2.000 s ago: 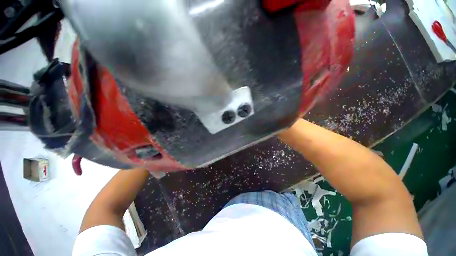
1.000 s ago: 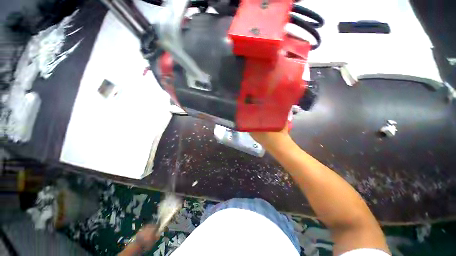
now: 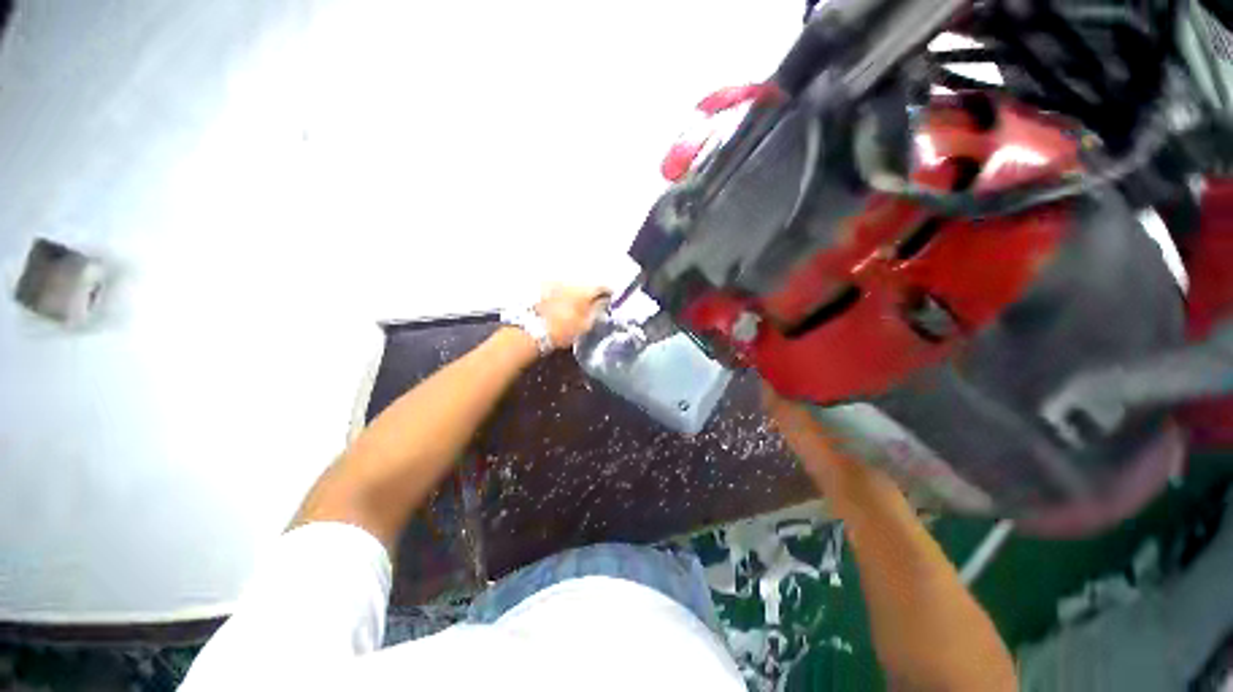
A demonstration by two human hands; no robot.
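Observation:
The red and black cutting machine [image 3: 879, 298] fills the upper right of the view, tilted. Its silver base plate [image 3: 663, 379] shows on the dark table, beside the edge of the white fabric lay [image 3: 271, 365]. My left hand [image 3: 565, 316], with something pale around the wrist, is at the lay's edge, touching or close to the base plate. Its fingers are blurred, and what they hold is unclear. My right forearm reaches up under the motor, which hides my right hand.
A small grey-brown box [image 3: 61, 284] lies on the lay at the left. The dark table [image 3: 541, 460] is speckled with lint. White scraps [image 3: 778, 581] litter the green floor beyond the table's near edge. Black cables [image 3: 1082, 68] hang at the upper right.
My left hand, low over the floor beside a blurred pale thing a second ago, is now up at the lay's edge. The machine appears further right in view and turned.

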